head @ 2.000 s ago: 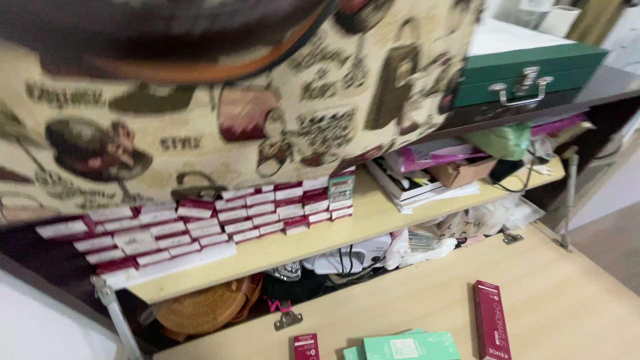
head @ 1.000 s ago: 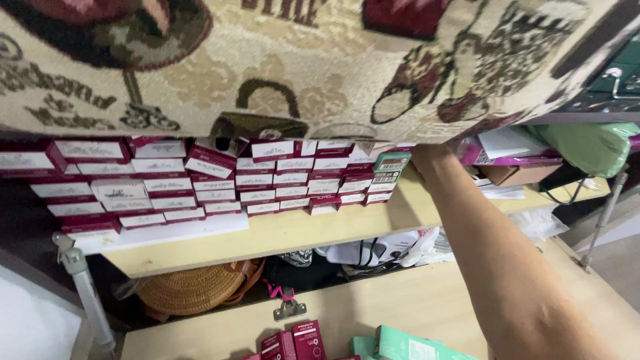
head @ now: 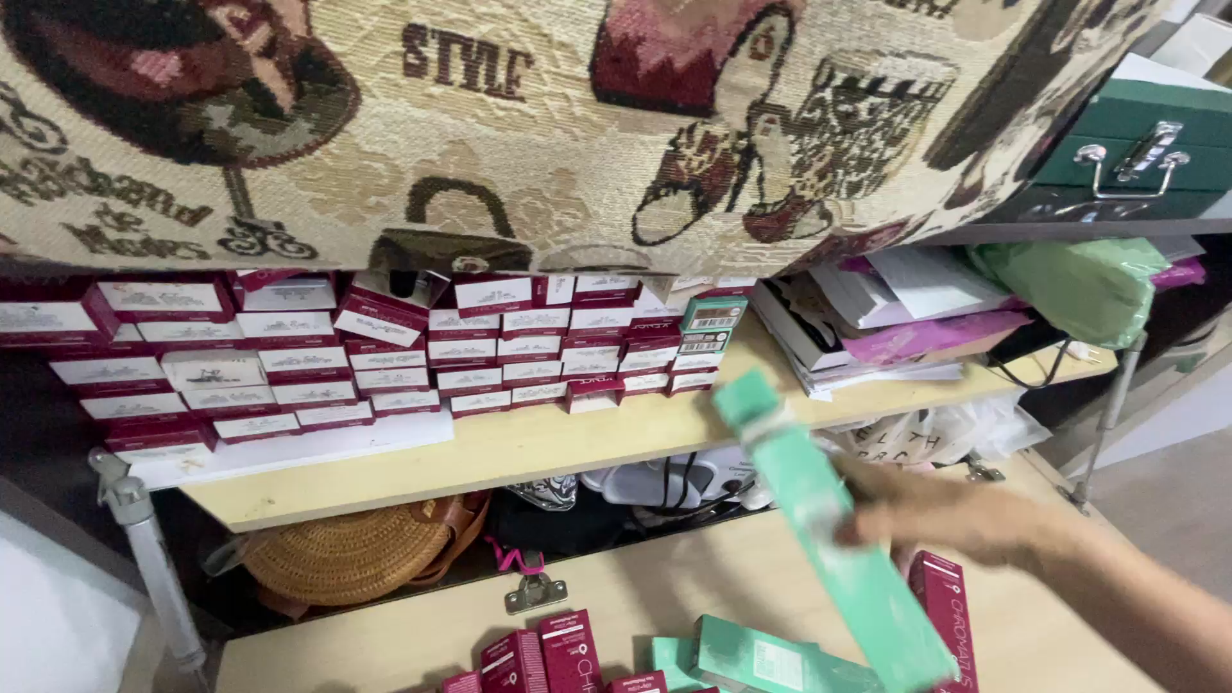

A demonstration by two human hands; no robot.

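Observation:
My right hand reaches in from the right edge and grips a long green carton, which is blurred and slants over the fold-down wooden panel. My left hand is out of view. Below the held carton lie other green cartons. Several magenta cartons stand at the bottom centre, and a magenta carton lies partly behind the green one. On the wooden shelf, rows of magenta and white cartons are stacked, with green-ended boxes at their right end.
A tapestry cloth bag covers the upper view. Right of the cartons lie papers and a green plastic bag, below a green latched case. A woven round bag sits under the shelf. Metal stays flank the panel.
The right arm, which reached to the right end of the carton stack, has drawn back over the panel. A green carton now shows in my hand.

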